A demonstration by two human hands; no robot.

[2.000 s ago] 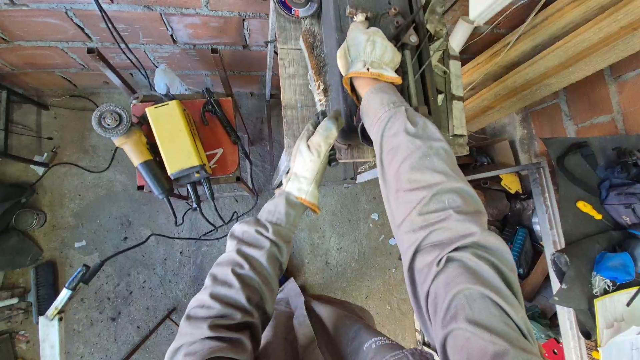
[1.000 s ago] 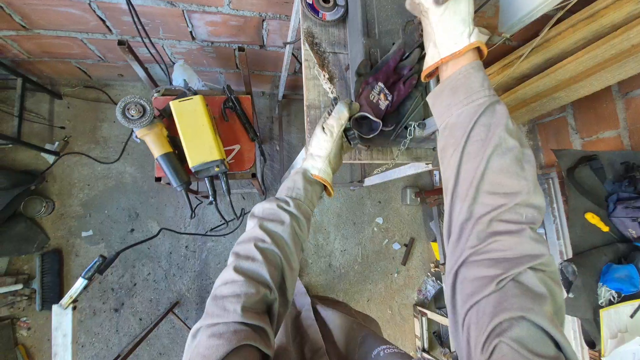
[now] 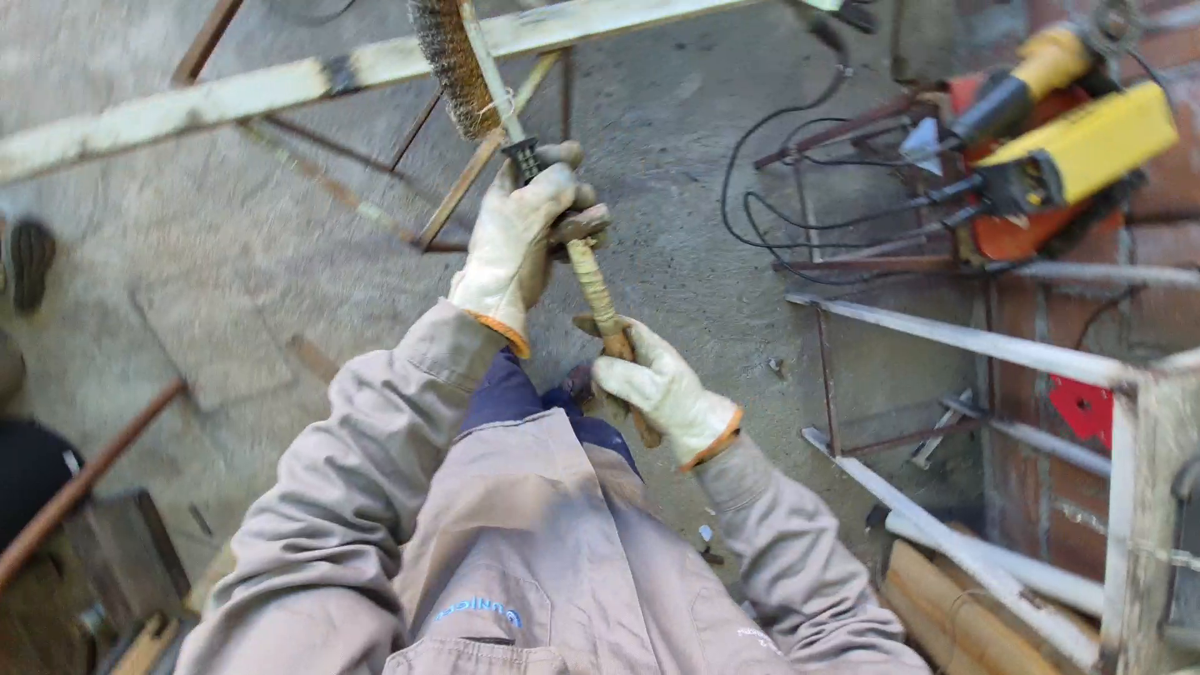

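My left hand [image 3: 516, 239], in a pale work glove with an orange cuff, is closed around a handle with a black ribbed collar [image 3: 521, 157]. A long brown-bristled brush [image 3: 455, 70] and a thin pale rod [image 3: 489, 66] extend above that hand; how they join is hidden by the glove. Below the left fingers shows a wooden handle wrapped in pale tape [image 3: 592, 281]. My right hand [image 3: 656, 384], gloved alike, grips its lower wooden part in front of my apron. Whether this handle and the brush are one piece cannot be told.
A long pale metal bar [image 3: 253, 98] crosses the upper left above thin metal legs. At right, a yellow power unit [image 3: 1078, 145] and a yellow-black angle grinder [image 3: 1017, 80] rest on a red seat, with cables beside them. A metal frame [image 3: 975, 337] stands lower right. A shoe [image 3: 30, 264] shows far left.
The view has swung round strongly, away from the bench. My right hand, reaching over the bench before, is now on a wooden handle close to my left hand. The left still holds the brush.
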